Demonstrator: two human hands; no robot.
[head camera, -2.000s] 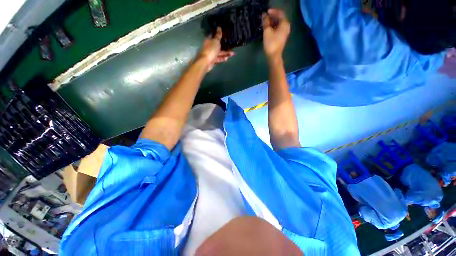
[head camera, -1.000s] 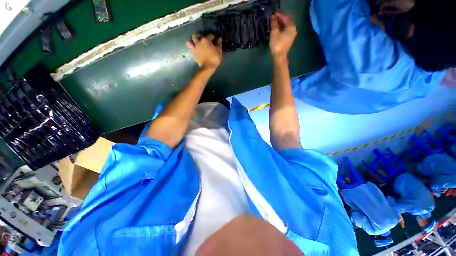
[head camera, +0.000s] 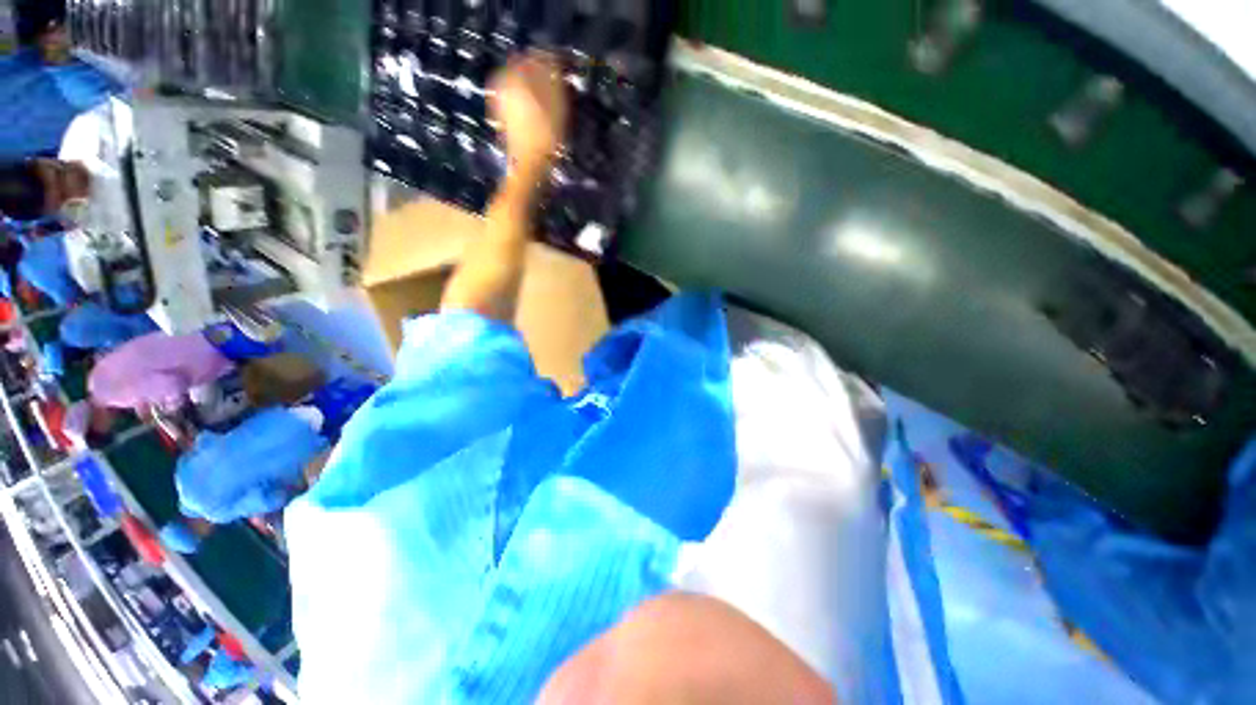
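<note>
My left hand (head camera: 530, 108) is blurred and reaches over the large glossy black parts tray (head camera: 614, 131) at the top centre. It is over the tray's pockets; whether its fingers touch or hold a part cannot be told. A row of loose black housings (head camera: 1132, 342) lies blurred on the dark green bench strip (head camera: 813, 234) at the right. My right hand is not in view.
An open brown cardboard box (head camera: 562, 314) stands below the tray. A pale rail (head camera: 882, 121) separates the bench from the green belt, with small phone units (head camera: 1088, 110) on it. A white machine frame (head camera: 172, 207) and people in smocks are at the left.
The view has swung to the left. My left hand has moved from the black housings to over the tray. My right hand has gone out of the picture.
</note>
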